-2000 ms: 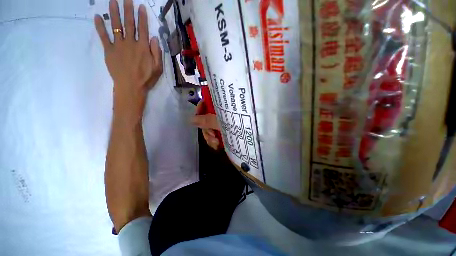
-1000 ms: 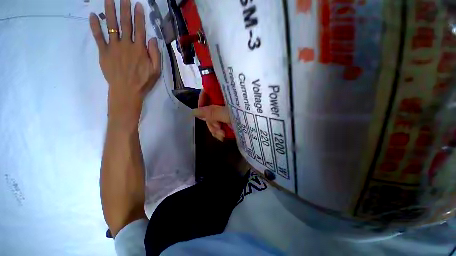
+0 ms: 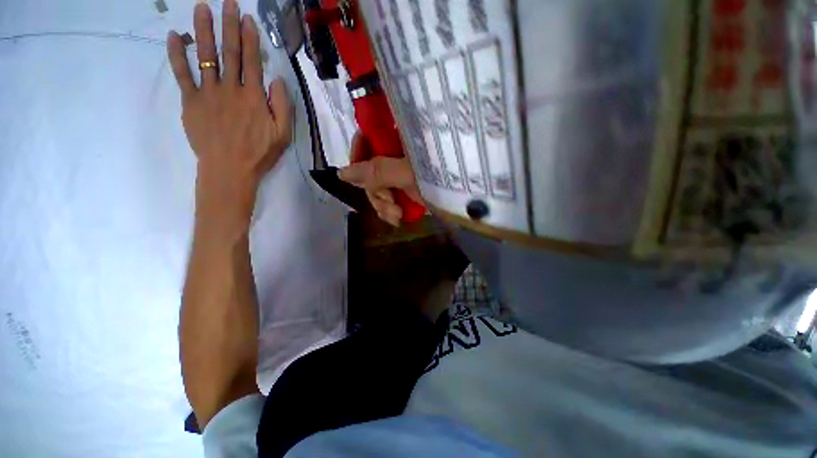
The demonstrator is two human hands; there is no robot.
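The cutting machine (image 3: 582,116) fills the upper right, with its large silver and tan motor body close to the camera. My right hand (image 3: 385,186) is on its red handle (image 3: 374,121), partly hidden behind the motor. My left hand (image 3: 231,125) lies flat, palm down and fingers spread, on the white top sheet (image 3: 98,197) of the fabric lay, left of the machine. A narrow dark cut runs between my left hand and the red handle. The metal parts at the machine's front (image 3: 285,27) are cut off by the top edge. The blade is not clear.
A brown wooden surface (image 3: 394,255) shows below my right hand, beside the lay's edge. A black sleeve or cloth (image 3: 349,385) and my light grey and blue clothing fill the bottom. A curved thin line crosses the sheet at the upper left.
The machine has moved up and right in the picture, with my right hand slightly higher on its handle. More of the brown surface shows below. My left hand has stayed nearly in place.
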